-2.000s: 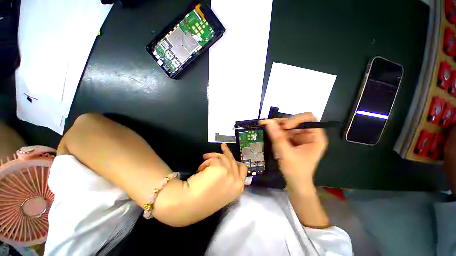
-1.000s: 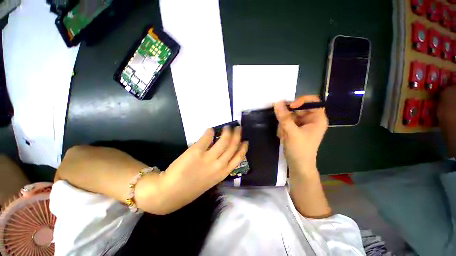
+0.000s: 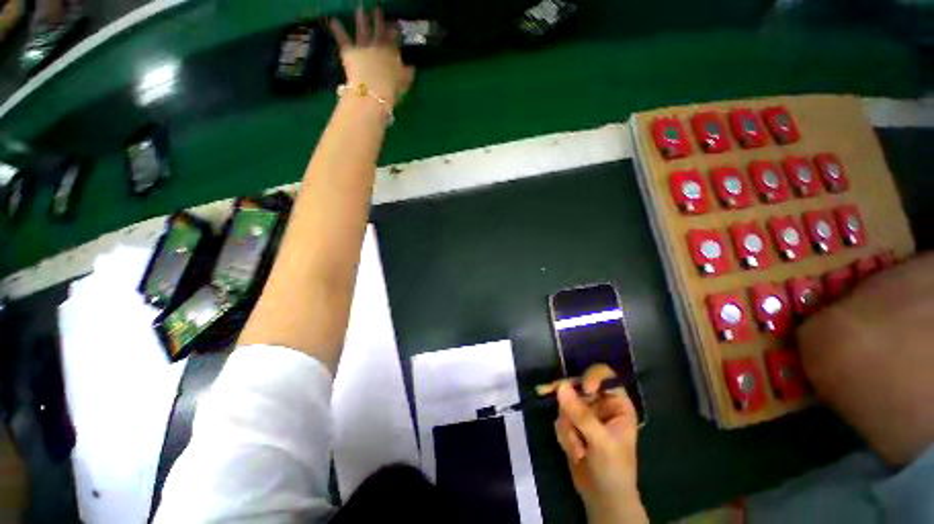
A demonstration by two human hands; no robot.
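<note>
My left hand (image 3: 371, 53) reaches far forward over the green belt, fingers spread. A device unit (image 3: 418, 34) lies right beside it; whether they touch is unclear. My right hand (image 3: 597, 420) holds the tweezers (image 3: 541, 391) over the smartphone's lower part. A small black piece (image 3: 487, 411) is at the tweezer tip, above the white liner strip. The black adhesive sheet (image 3: 473, 469) lies on that liner, cut off by the lower edge. Several open units with green boards (image 3: 246, 242) lie piled left of my left forearm.
More units (image 3: 295, 53) lie on the belt beyond the pale edge strip (image 3: 512, 151). White sheets (image 3: 118, 389) are at left, and a second liner strip (image 3: 371, 379) is beside my left arm. The smartphone (image 3: 592, 333) lies right. A tan tray (image 3: 668, 276) holds red parts; another person's arm (image 3: 871, 353) reaches there.
My left hand has left the liner area and stretched forward to the belt. The view has swung up to show the belt. The unit near my left hand before is no longer by the sheet.
</note>
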